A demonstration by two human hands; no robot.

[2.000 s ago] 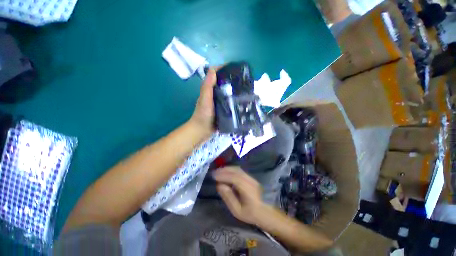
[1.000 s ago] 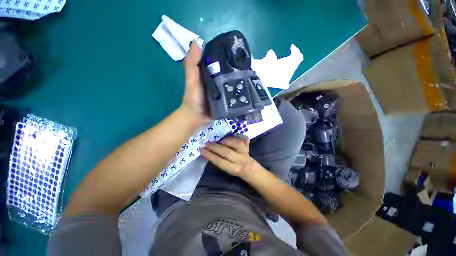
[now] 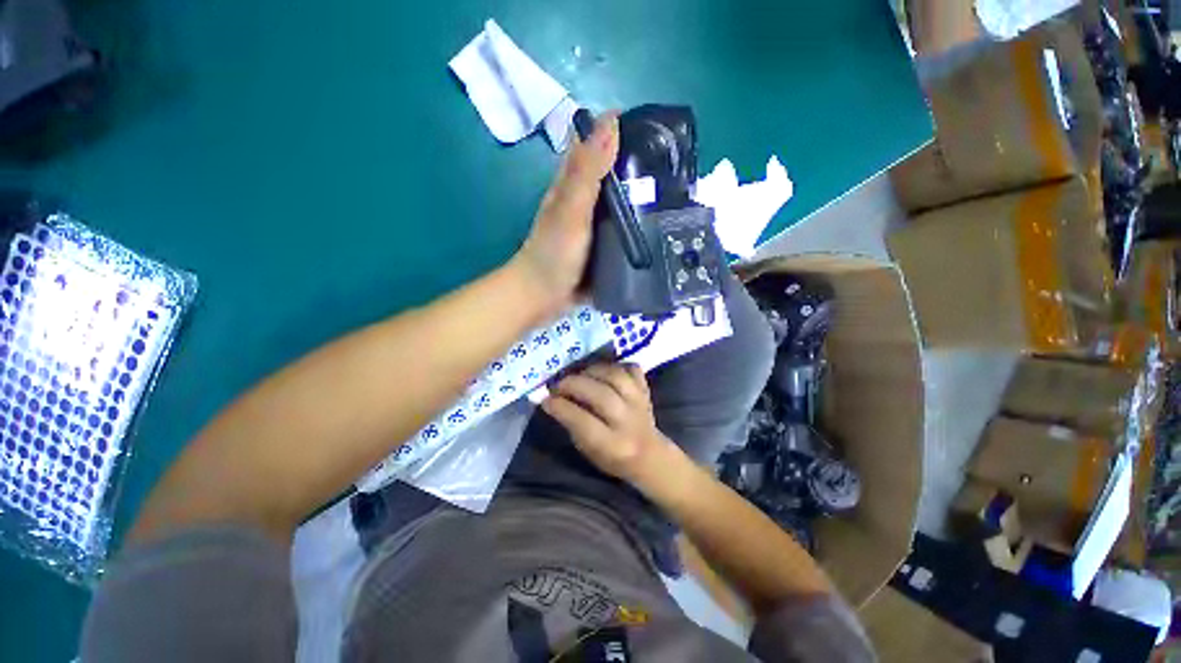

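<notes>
My left hand (image 3: pixel 566 223) holds a black security camera (image 3: pixel 663 214) upright by its side, above my lap. A thin black antenna (image 3: pixel 624 207) lies along its body, and a small pale label shows near the rounded head. My right hand (image 3: pixel 606 417) is below the camera, fingers curled at the lower edge of the sheets; whether it grips one is unclear. A printed label sheet (image 3: pixel 473 408) lies across my lap. A white sheet with purple-blue round stickers (image 3: pixel 632 337) is partly hidden under the camera.
A bagged pack of sticker sheets (image 3: pixel 80 376) lies at left on the green table (image 3: pixel 324 168). Crumpled backing paper (image 3: pixel 508 88) and torn paper (image 3: pixel 747 207) lie beyond the camera. An open carton (image 3: pixel 874 415) of black cameras is right of my knee. Taped cartons (image 3: pixel 984 123) stand farther right.
The camera has turned in my left hand, so its antenna side now shows. My right hand, earlier blurred and apart from the sheets, is at their lower edge. The view has shifted.
</notes>
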